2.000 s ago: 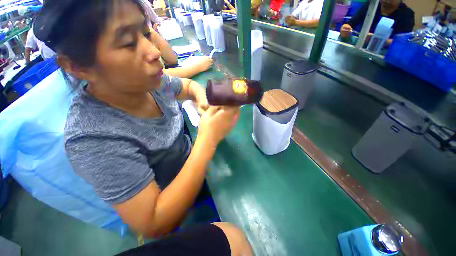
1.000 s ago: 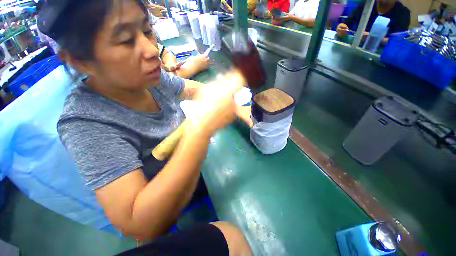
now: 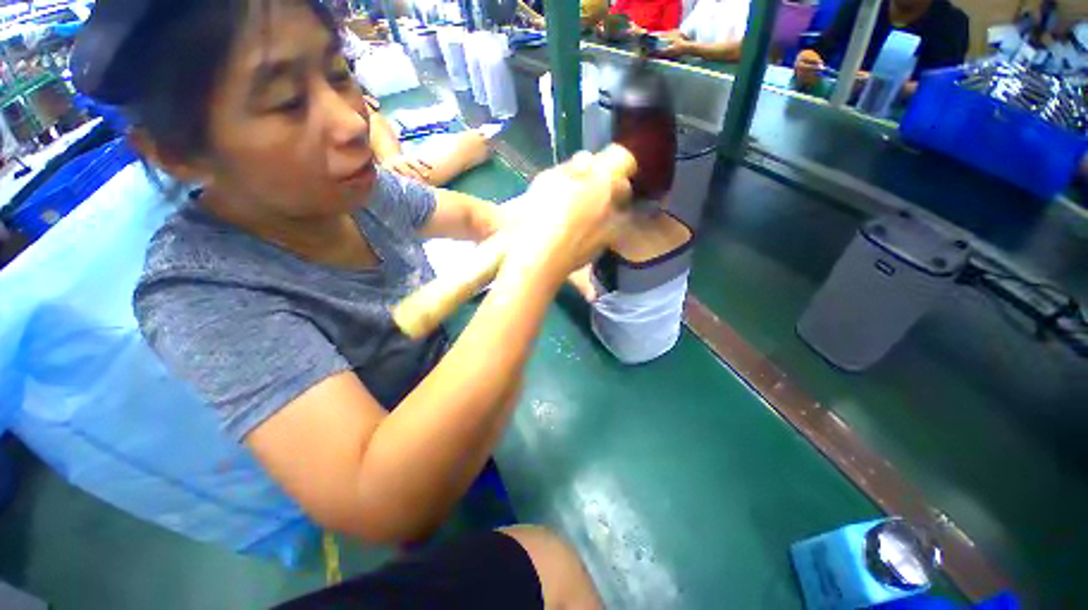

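Note:
Neither my left hand nor my right hand is in view. A light-blue square bottle (image 3: 829, 570) with a silvery top stands on the green bench (image 3: 644, 459) at the lower right. A bit of bright blue cloth (image 3: 984, 603) shows at the bottom edge beside it. A grey unit (image 3: 644, 312) with a wood-look top and a white wrap stands upright on the bench. The person at the left holds a mallet (image 3: 451, 286) by its pale handle. Its blurred dark red head is over the unit's top, and their other hand is at the unit's side.
A grey unit (image 3: 881, 292) stands slightly tilted in view on the dark conveyor, beside a black cable (image 3: 1036, 303). Another grey unit is behind the mallet. Green posts (image 3: 564, 89) rise beyond the bench. A blue bin (image 3: 993, 134) with metal parts and other people are farther back.
The neighbour's mallet has swung from level to head-up, and is now over the unit's top. Their other hand has come to the unit. Blue cloth has appeared at the bottom right edge.

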